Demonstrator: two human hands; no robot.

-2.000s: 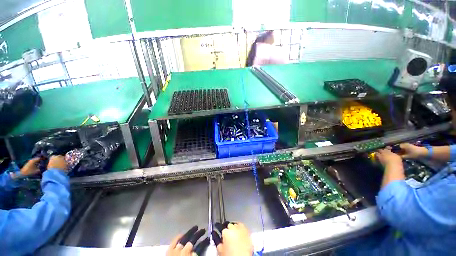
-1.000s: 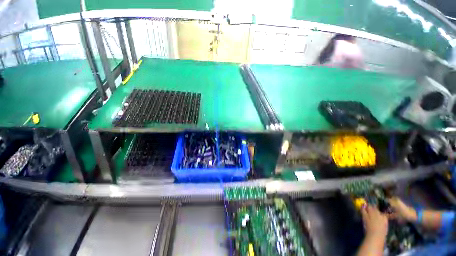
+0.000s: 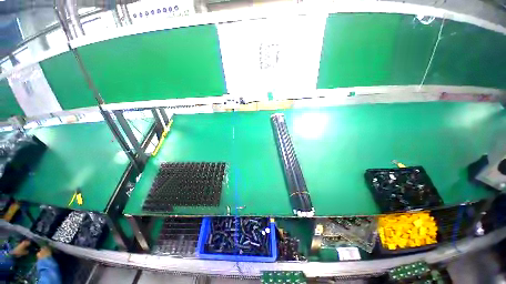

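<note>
Neither of my hands is in the picture. Nearest in front of me, a bright blue parts bin (image 3: pixel 237 257) sits under the green shelf, filled with loose black cylinders (image 3: pixel 236 236). A green PCB strip (image 3: pixel 283 277) shows at the bottom edge; the larger board beside it is cut off by the frame. A black component tray (image 3: pixel 186 186) with a regular grid lies on the shelf above, and another dark gridded tray (image 3: pixel 178 236) is below, left of the bin.
A long dark tube bundle (image 3: pixel 292 163) lies across the green-matted shelf (image 3: pixel 252 161). A black tray (image 3: pixel 404 188) lies at the right, above yellow blocks (image 3: pixel 408 230). Clear packaging (image 3: pixel 345 230) is beside them. A metal rail (image 3: pixel 166 260) crosses below. A coworker's hands (image 3: pixel 32 252) show lower left.
The view has tilted upward. My hands, visible two seconds ago at the bottom edge, are out of the picture. The large board has dropped out of view, and the person behind the shelf no longer shows.
</note>
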